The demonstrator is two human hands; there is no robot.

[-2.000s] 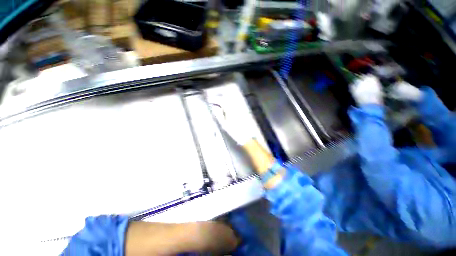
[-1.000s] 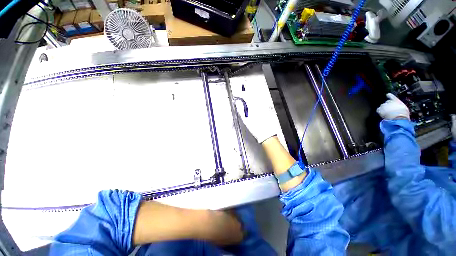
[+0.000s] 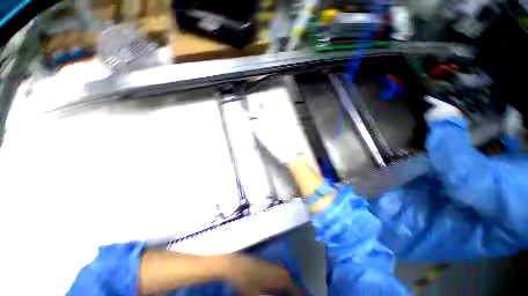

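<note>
My right hand (image 3: 279, 144), in a white glove with a blue wrist band, reaches over the metal conveyor (image 3: 272, 222). It is above the paired cross shafts (image 3: 233, 151), and its fingers wash out against the bright bed plate (image 3: 145, 162). A small dark mark shows near the fingertips; blur hides whether they hold it. My left hand (image 3: 263, 277) is bare, blurred and low at the bottom edge, in front of my body on the near side of the rail. Its fingers cannot be made out.
A coworker's gloved hand (image 3: 444, 110) is at a dark board assembly (image 3: 463, 84) on the right. A blue-handled item (image 3: 392, 88) lies on the dark section. A blue coiled cord (image 3: 360, 55) hangs there. Behind the rail are a black bin (image 3: 217, 22), a blurred fan (image 3: 124, 49) and a green board (image 3: 353, 43).
The view has shifted and blurred. The dark item seen by my right fingers a second ago is no longer clear. My left hand sits slightly lower. The coworker's second hand shows more at the right.
</note>
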